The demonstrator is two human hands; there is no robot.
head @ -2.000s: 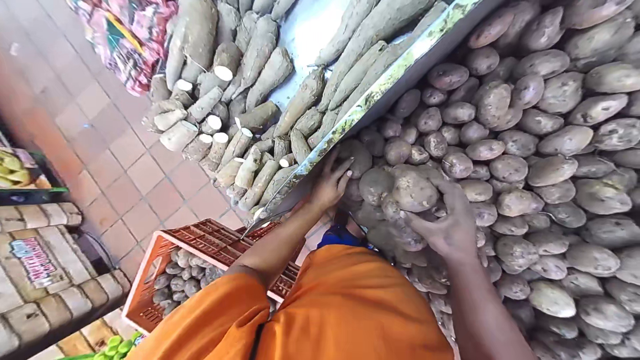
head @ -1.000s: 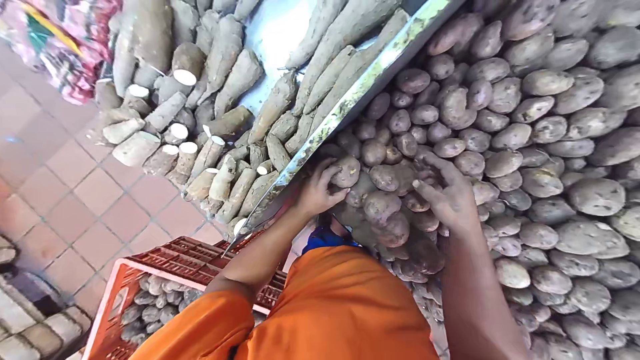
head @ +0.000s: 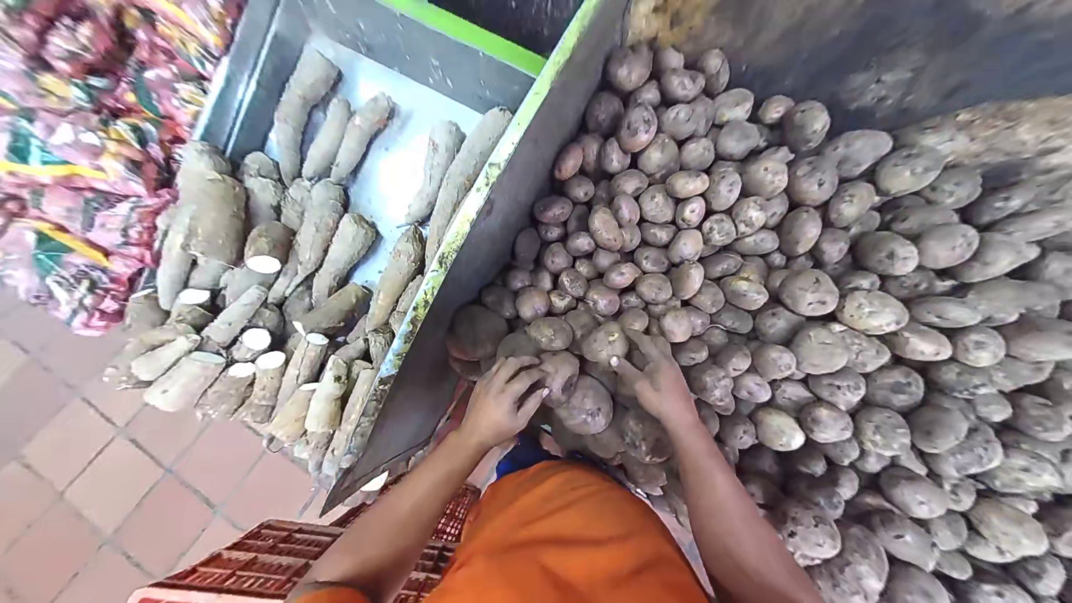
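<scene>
A large heap of brown, dusty potatoes (head: 811,291) fills the right side of the head view. At its near left edge, my left hand (head: 505,400) rests with curled fingers against a potato (head: 559,377); whether it grips it is hard to tell. My right hand (head: 657,378) reaches in from the right, its thumb and forefinger at a paler potato (head: 605,343). Between the hands lies a bigger round potato (head: 584,405). Both hands are low on the heap, close to the orange shirt.
A metal divider (head: 469,260) with a worn green edge separates the potatoes from cassava roots (head: 318,243) in a bin. Red plastic crates (head: 276,557) stand at lower left on the tiled floor (head: 126,469). Colourful plastic packages (head: 92,159) are piled at upper left.
The view has shifted, showing more of the bin and the back of the heap. The single potato seen in my left hand one second ago is no longer plainly held up.
</scene>
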